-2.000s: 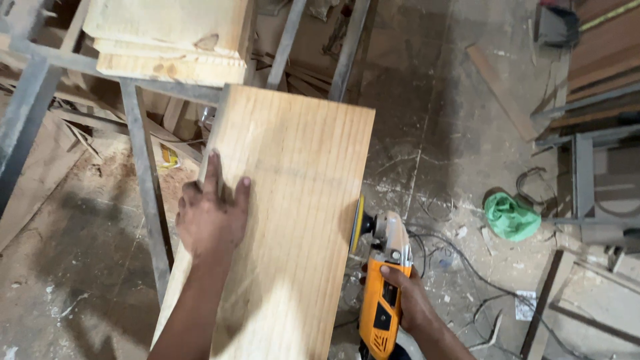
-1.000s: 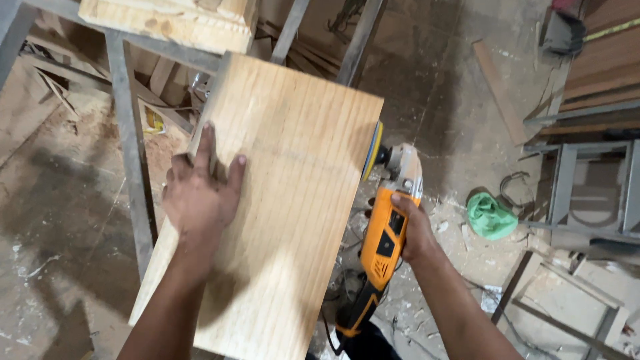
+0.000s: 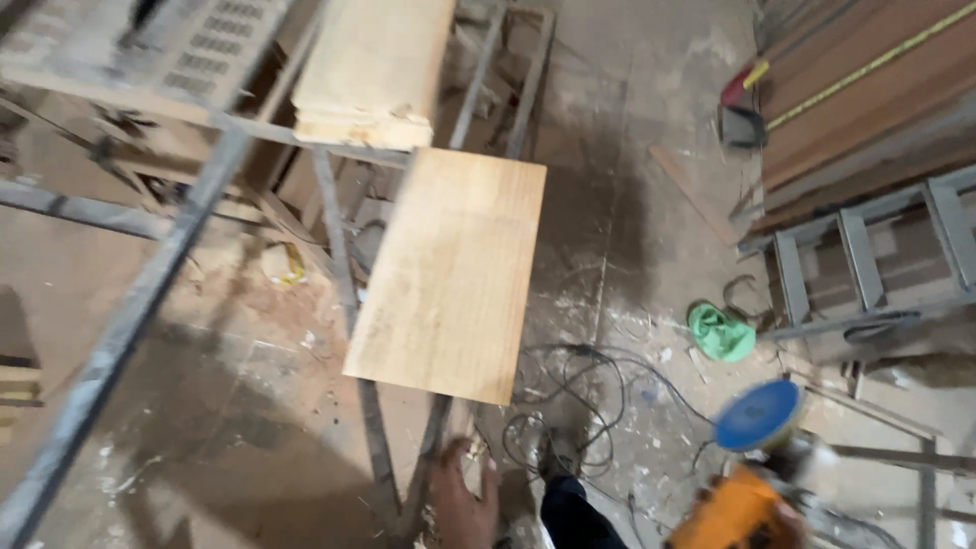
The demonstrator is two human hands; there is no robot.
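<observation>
A pale wooden board (image 3: pixel 454 274) lies on a metal frame stand (image 3: pixel 339 221) at the middle of the head view. Just below its near edge is my left hand (image 3: pixel 465 488), blurred, with thumb and fingers apart and nothing between them. At the lower right, my right hand (image 3: pixel 785 526) holds an orange angle grinder (image 3: pixel 736 511). The blue round pad (image 3: pixel 757 414) on the grinder faces up, away from the board. A stack of pale boards (image 3: pixel 374 69) rests on the frame beyond the board's far end.
Black cable (image 3: pixel 587 351) lies in loops on the floor beside my foot (image 3: pixel 560 457). A green cloth or bag (image 3: pixel 720 332), a metal ladder-like frame (image 3: pixel 862 259) and a wooden strip (image 3: pixel 694 194) are at the right. Brown boards (image 3: pixel 854 91) bear a yellow measuring tape (image 3: pixel 869 67).
My left hand has come off the board's top to below its near edge. The grinder has moved away from the board's right edge, out to the right. The view has shifted and widened.
</observation>
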